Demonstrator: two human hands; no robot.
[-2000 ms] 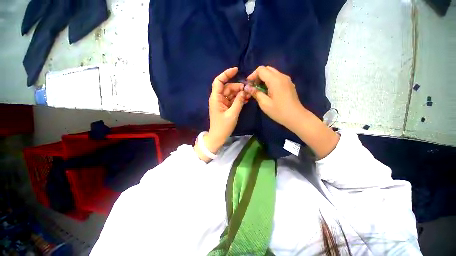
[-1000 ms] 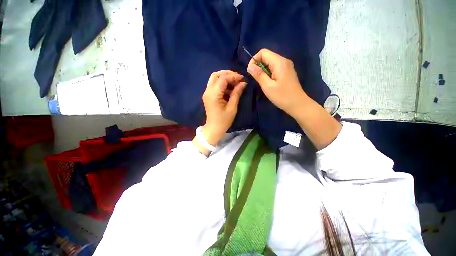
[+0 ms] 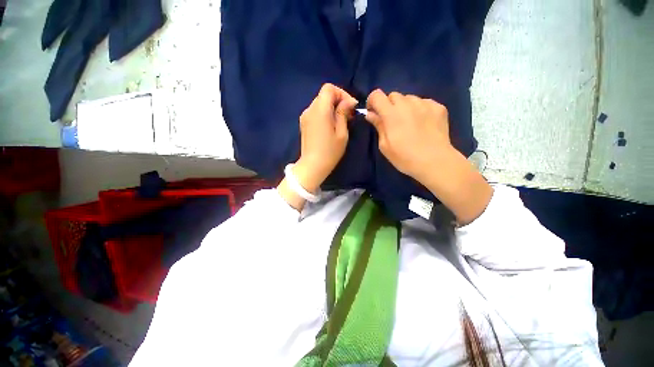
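Navy trousers [image 3: 287,68] lie spread on the table in front of me and reach over its near edge, with a white label [image 3: 420,207] at their lower right. My left hand [image 3: 323,132] and my right hand [image 3: 412,132] are close together over the centre seam. Their fingertips pinch a small pale thing [image 3: 362,112] between them, too small to name. The seam under the fingers is partly hidden. No green-handled tool shows; my right fingers may hide it.
A white sheet [image 3: 115,123] lies at the table's left edge, with dark cloth strips [image 3: 79,50] behind it. Small dark squares [image 3: 621,138] are scattered on the right. A clear ring-shaped item [image 3: 479,159] is near my right forearm. Red crates [image 3: 136,265] with dark cloth stand below left.
The thin green-handled tool seen in my right hand is out of sight. My right hand has lowered and closed in on my left, and a pale thing now shows between the fingertips.
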